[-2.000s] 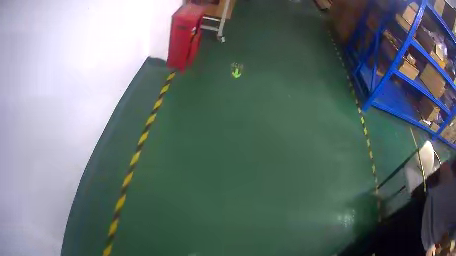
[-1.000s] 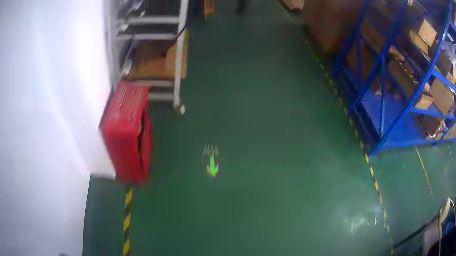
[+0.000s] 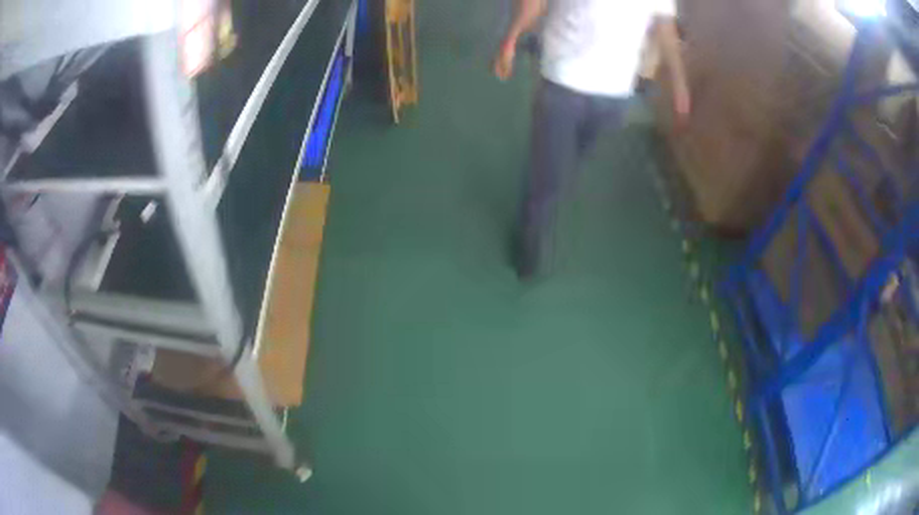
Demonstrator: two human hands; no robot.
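Neither my left hand nor my right hand is in the picture. A person (image 3: 589, 91) in a white short-sleeved top and dark trousers stands or walks on the green floor (image 3: 484, 382) ahead; the head is cut off by the top edge. A white-framed rack or worktable (image 3: 191, 231) with dark surfaces is at the left. A brown cardboard sheet (image 3: 299, 292) shows at its lower level. The picture is blurred.
A blue metal rack (image 3: 806, 352) stands at the right, with a large brown mass (image 3: 731, 131) behind it. Yellow-black tape (image 3: 720, 347) runs along the floor there. A yellowish upright frame (image 3: 401, 55) is at the far left of the aisle.
The view has moved forward along the aisle. The red case and green floor arrow have left the view, the white frame is larger and nearer, and a person has come into view.
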